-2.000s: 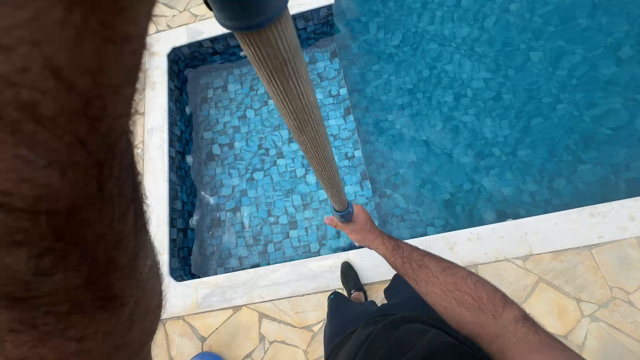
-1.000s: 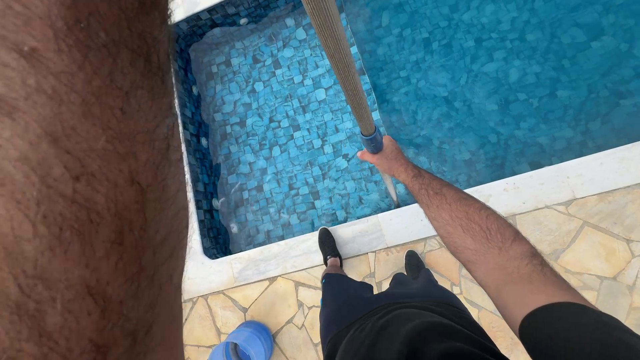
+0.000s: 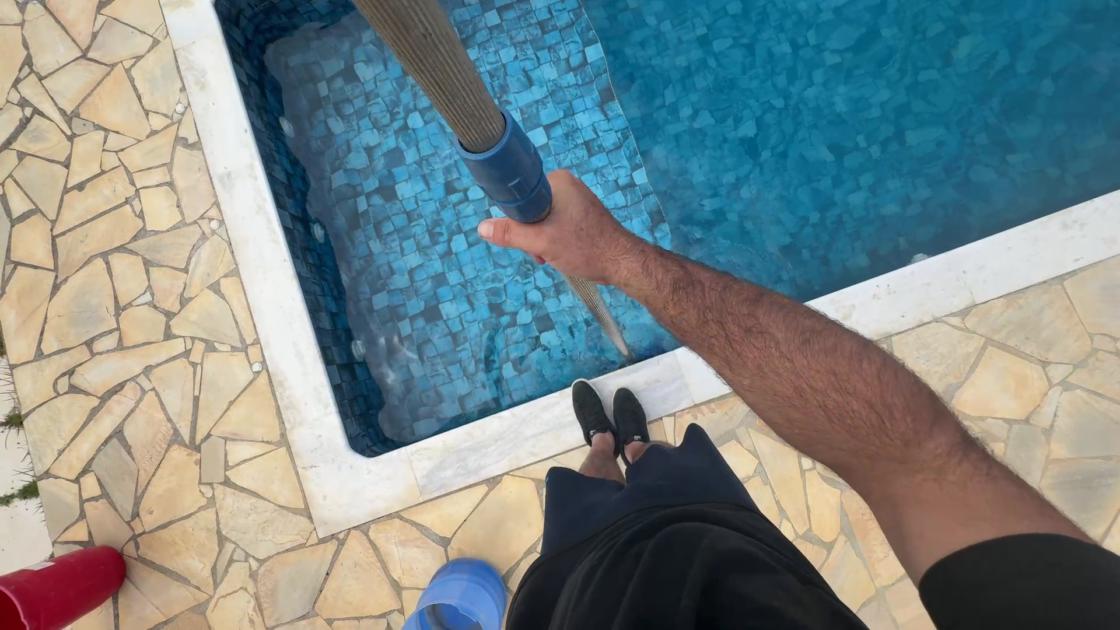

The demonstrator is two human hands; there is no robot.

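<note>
My right hand point(image 3: 573, 227) grips a ribbed telescopic pole point(image 3: 437, 70) just below its blue locking collar point(image 3: 510, 171), the thumb pointing out to the left. From that hand the pole's thinner lower section runs down to the pool water close to the near edge. The pole's upper part leaves the view at the top. My left hand is out of view. Under the hand lies the shallow tiled ledge point(image 3: 455, 289) of the swimming pool, covered by water.
White stone coping point(image 3: 271, 262) borders the pool, and my two dark shoes stand on its near side. Irregular stone paving point(image 3: 157, 350) surrounds it. A blue plastic container point(image 3: 468, 586) and a red one point(image 3: 70, 586) lie at the bottom left. Deeper water point(image 3: 831, 114) extends right.
The left arm that filled the left side has gone out of view. Both shoes now stand together on the coping; one was farther back before. The red container has come into view.
</note>
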